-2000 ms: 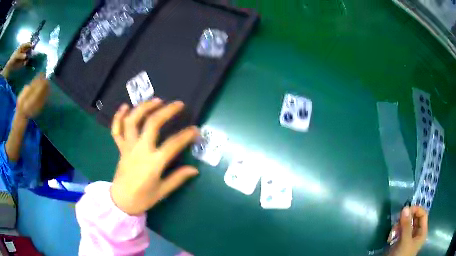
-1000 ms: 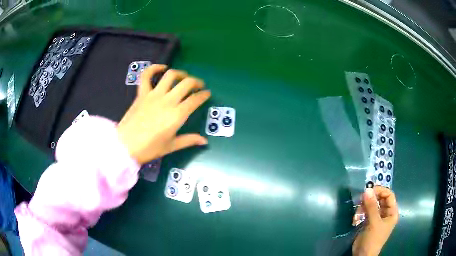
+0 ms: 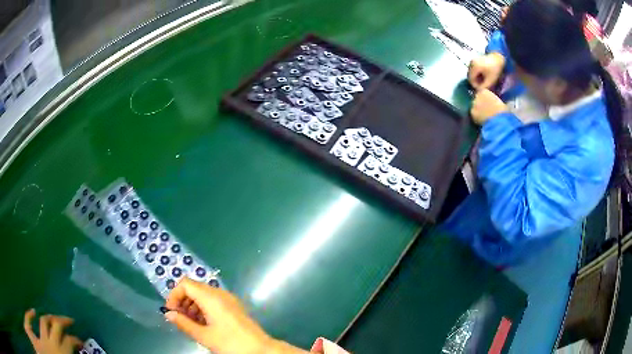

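Note:
My right hand (image 3: 211, 314) is at the bottom centre, its thumb and index finger pinched on a small black piece (image 3: 165, 310), seemingly a black adhesive ring. Just beyond it lies a clear sticker strip (image 3: 156, 238) with rows of black rings, overlapping another ringed strip (image 3: 89, 207). A wrinkled clear film without visible rings (image 3: 104, 285) lies to their left. My left hand (image 3: 52, 335) is cut off by the bottom left edge, fingers apart. Beside its fingers a pale lens cover plate (image 3: 92, 347) is partly visible; whether they touch is unclear.
A black divided tray (image 3: 277, 131) stands ahead on the green bench (image 3: 229, 180), with many plates heaped in its left side and several in its right. A person in a blue smock (image 3: 547, 166) sits at the right. Clear film and a red strip (image 3: 500, 337) lie at the lower right.
The view has swung right, showing another tray and a person. My left hand, earlier over plates beside a tray, is now low at the left edge. My right hand still pinches beside the strips.

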